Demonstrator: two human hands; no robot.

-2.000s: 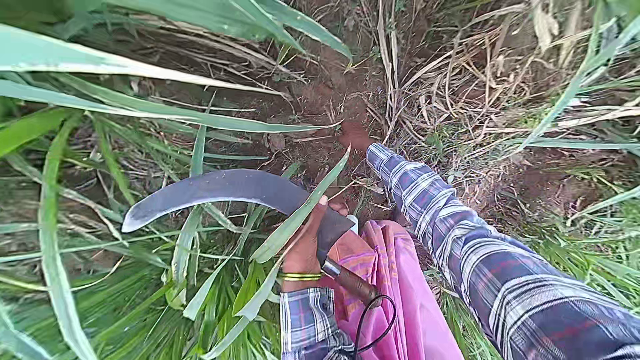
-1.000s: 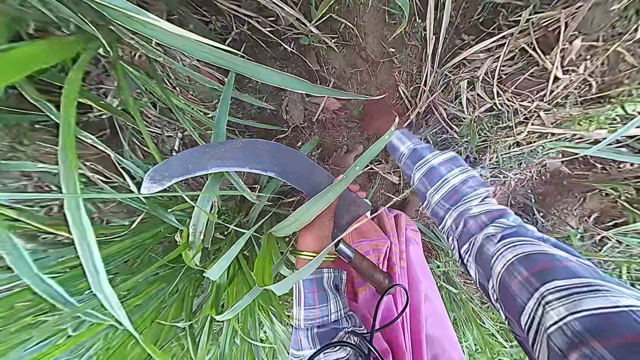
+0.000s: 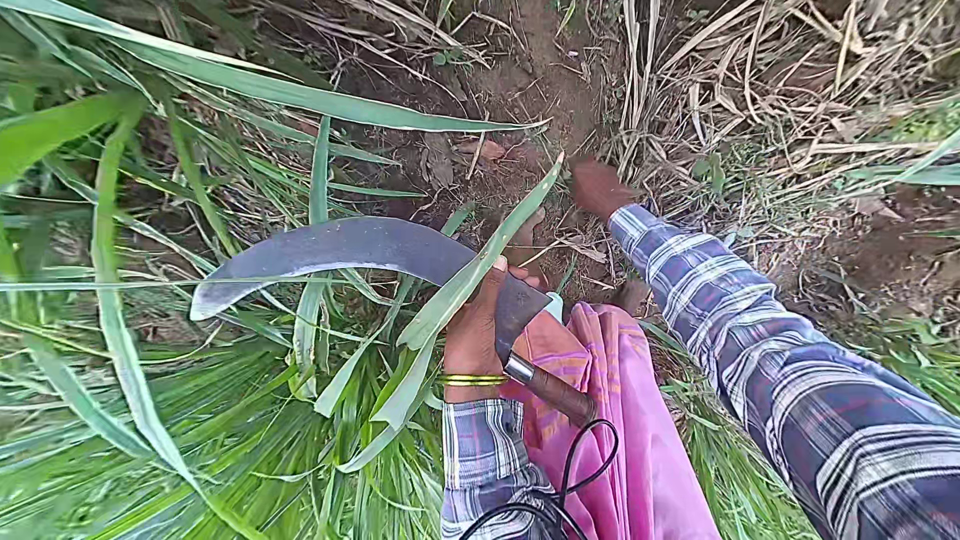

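My left hand (image 3: 476, 330), with yellow bangles at the wrist, is closed around a sickle near the base of its broad curved metal blade (image 3: 352, 246). The blade points left, and its brown handle (image 3: 559, 396) with a metal collar lies over the pink cloth of my garment (image 3: 630, 420). A long green leaf (image 3: 487, 259) crosses in front of the blade and the fingers. My right hand (image 3: 596, 186) reaches down near the bare soil, right of the blade; its fingers are blurred, and I cannot tell whether they hold anything.
Dense green grass (image 3: 225, 442) fills the lower left, and long leaf blades (image 3: 315, 97) cross the upper left. Dry straw (image 3: 757, 90) lies at the upper right beside brown soil (image 3: 555, 60). A black cord (image 3: 577, 480) loops over my left sleeve and the garment.
My left hand keeps hold of the sickle throughout. My right hand stays low by the soil. The view has shifted somewhat.
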